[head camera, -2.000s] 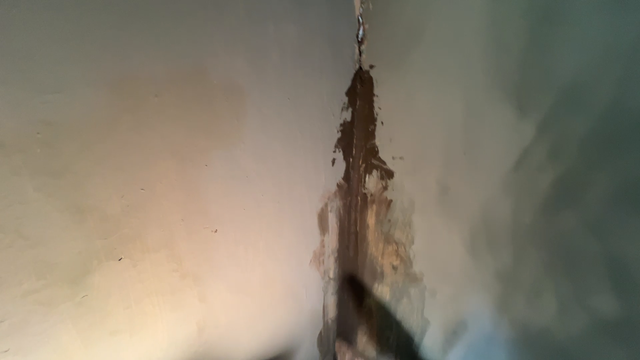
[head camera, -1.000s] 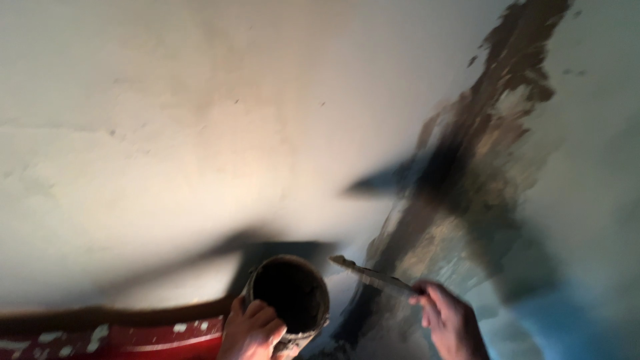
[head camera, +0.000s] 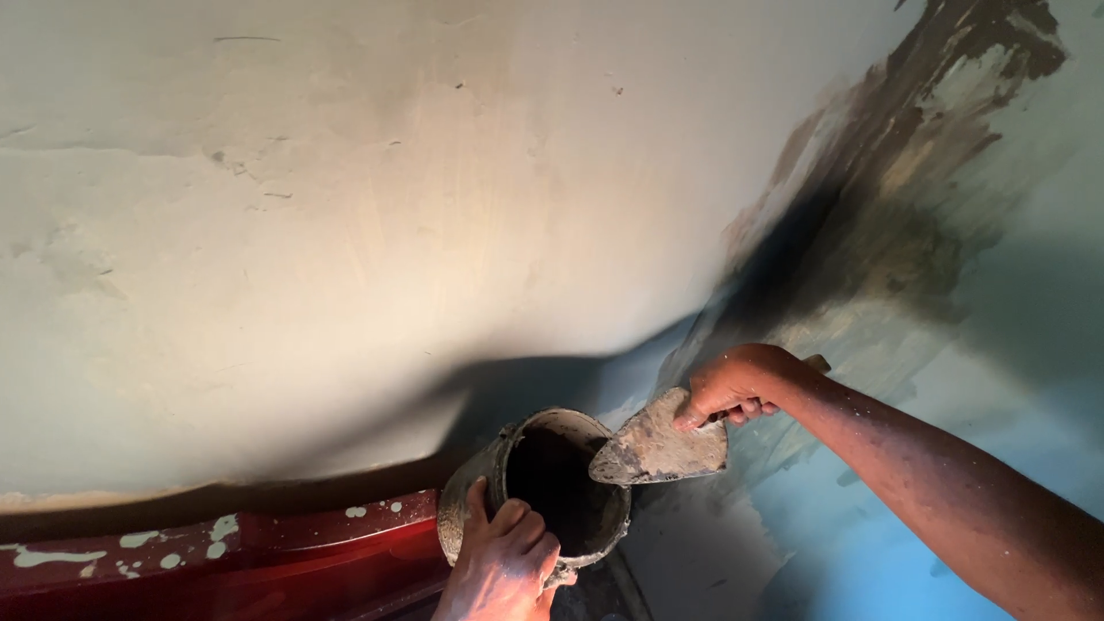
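Observation:
My left hand (head camera: 509, 552) grips the near side of a round, mortar-crusted bucket (head camera: 461, 509), whose mouth faces me at the lower middle of the view. The inside of the bucket is dark, and what it holds cannot be told. My right hand (head camera: 737, 388) holds a pointed trowel (head camera: 668, 444) by its handle, to the right of the bucket. The trowel's blade is smeared with grey-brown mortar, and its tip lies over the bucket's right rim. Dark wet mortar (head camera: 931, 78) runs down the wall corner at the upper right.
A pale plastered wall (head camera: 388, 216) fills the left and middle. At the lower left, a red ledge (head camera: 285, 535) with splashes of light paint runs up to the bucket. The adjoining wall (head camera: 949, 388) on the right is greenish and blue, with rough patches along the corner.
The view has swung from the corner down to the bucket and hands. Since one second ago the trowel has turned so its broad blade shows, and its tip has come over the bucket's rim.

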